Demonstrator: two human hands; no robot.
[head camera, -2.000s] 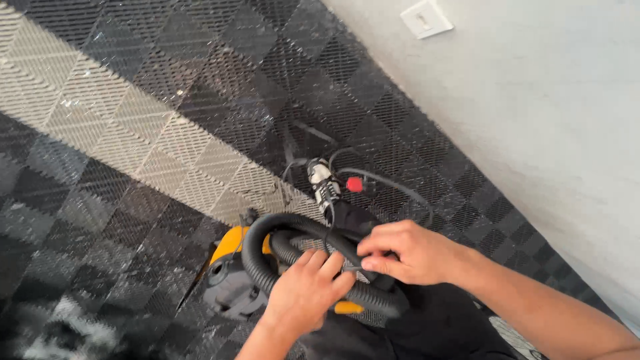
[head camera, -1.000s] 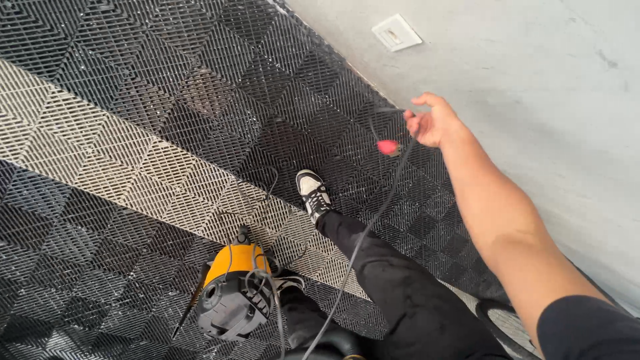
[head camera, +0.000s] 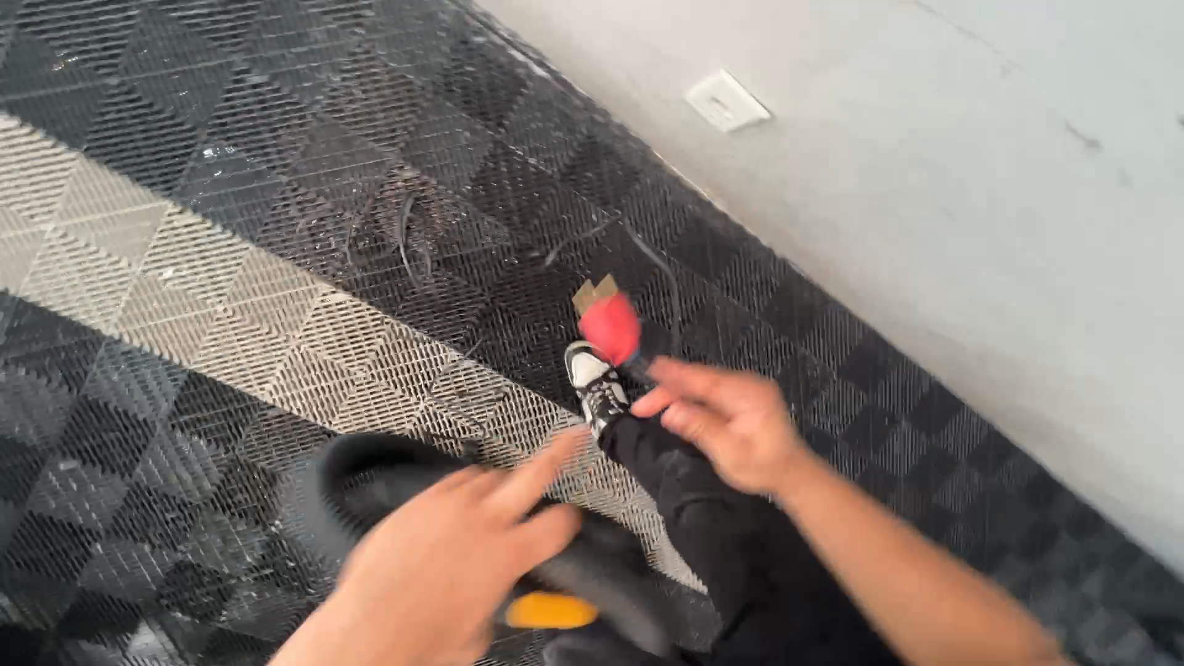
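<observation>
A red plug (head camera: 610, 328) with flat brass-coloured prongs sticks out in front of my right hand (head camera: 726, 421), whose thumb and fingers pinch the dark cable just behind it. My left hand (head camera: 472, 536) is in front of a coiled black ribbed hose (head camera: 384, 453), index finger stretched towards the plug and thumb apart. Blur and the hand's back hide whether its curled fingers touch the hose. Below the left hand's fingertips shows a yellow part (head camera: 552, 610), blurred; the rest of that object is hidden by the hose and hand.
Black and beige grid floor tiles (head camera: 222, 324) look wet in spots. A white wall plate (head camera: 728, 102) sits on the pale wall (head camera: 971, 185) to the right. My sneaker (head camera: 597, 384) and black-trousered leg (head camera: 703, 518) are below the plug. Thin dark cable (head camera: 671, 277) curves over the floor.
My right hand, stretched out with the cable one second ago, has drawn back towards my body. My left hand and the black hose have come into view, over where the yellow and black vacuum cleaner showed.
</observation>
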